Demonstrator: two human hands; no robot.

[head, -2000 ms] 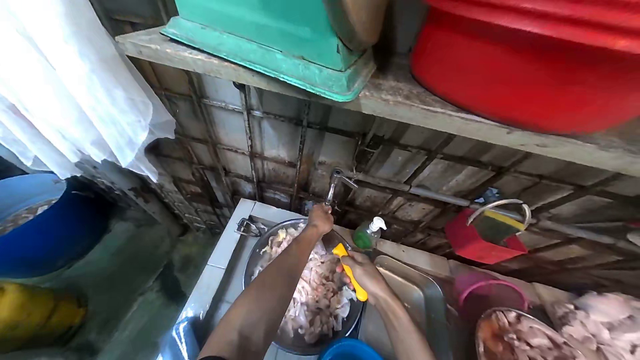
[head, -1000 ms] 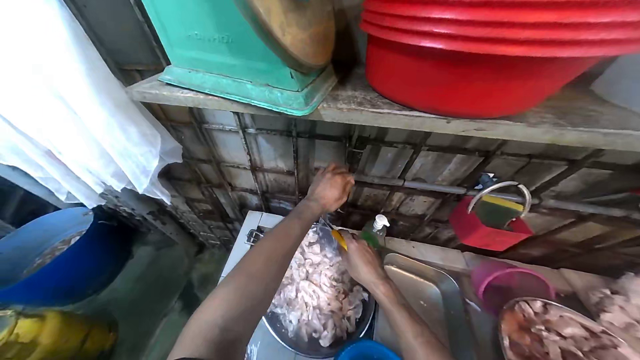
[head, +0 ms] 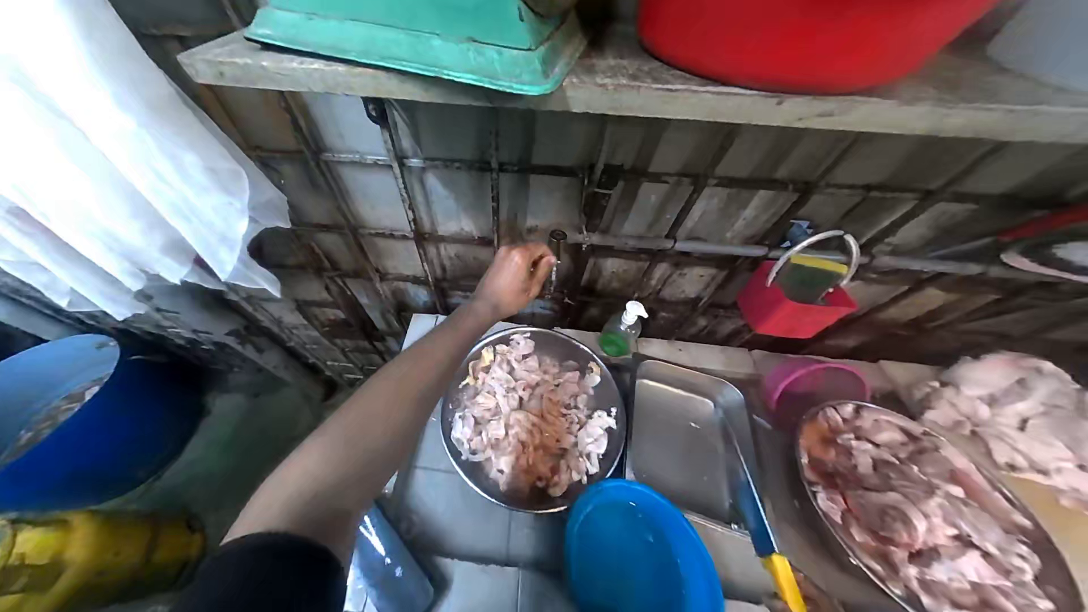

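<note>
My left hand [head: 514, 276] reaches across to the metal tap [head: 557, 246] on the wall, its fingers curled against it. Below it, a round metal bowl [head: 616, 459] holds pale cut meat pieces [head: 531, 408] in reddish liquid. At the lower right edge my right hand [head: 812, 593], mostly out of frame, is closed around the yellow handle [head: 784, 582] of a long-bladed knife. The blade [head: 741, 459] points away from me, over the right side of an empty metal tray [head: 684, 433].
A blue basin [head: 642, 552] stands in front of the bowl. A soap pump bottle [head: 622, 330], pink tub [head: 812, 387] and large tray of meat [head: 926, 510] line the counter. Above runs a shelf [head: 765, 115]; a red caddy [head: 786, 302] hangs on the wall. Blue drum [head: 144, 433] at left.
My right hand has moved from over the bowl to the lower right with the yellow-handled knife. The liquid among the meat pieces looks redder than one second ago. My left hand remains near the tap.
</note>
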